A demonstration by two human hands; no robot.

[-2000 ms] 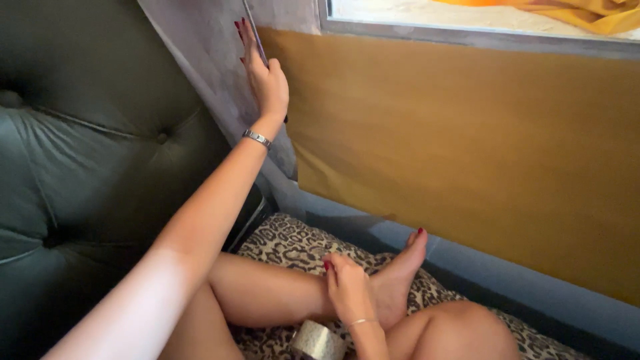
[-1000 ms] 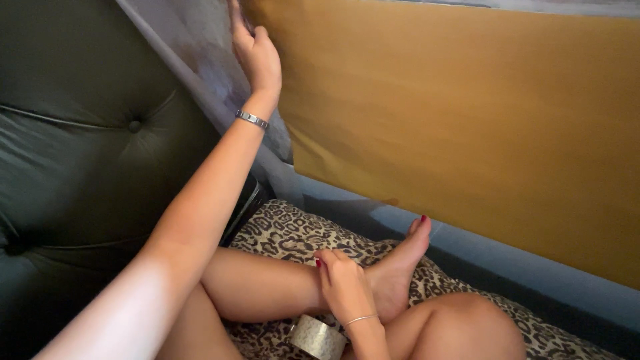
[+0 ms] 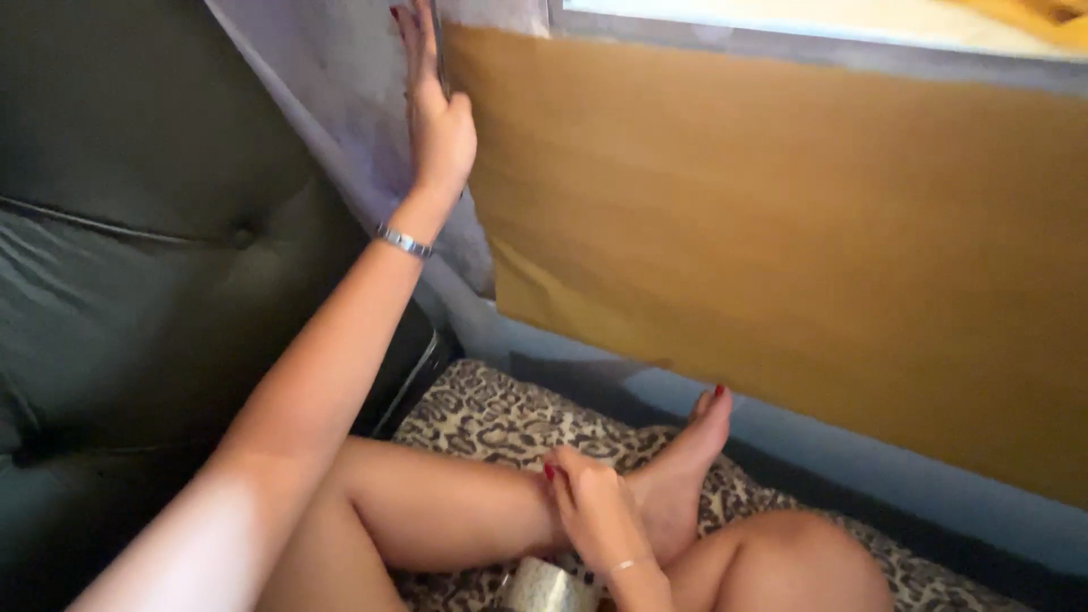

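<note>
My left hand is raised at the upper middle, fingers extended upward, flat against the left edge of a yellow-brown sheet on the wall. A thin dark edge shows beside its fingers; what it belongs to is unclear. A metal watch-like band circles that wrist. My right hand rests low on my shin near the ankle, its fingers curled; whether it holds something small cannot be told. A thin bracelet is on that wrist. Just left of it, a roll of tape lies by my legs, partly cut off by the frame.
A dark tufted headboard fills the left side. A pale curtain hangs beside it. My crossed legs rest on leopard-print bedding. Above the sheet is the bright window, with orange-yellow fabric at the top right.
My left hand stays raised by the sheet's left edge, and my right hand stays at the shin. The view has shifted, bringing the window back into sight.
</note>
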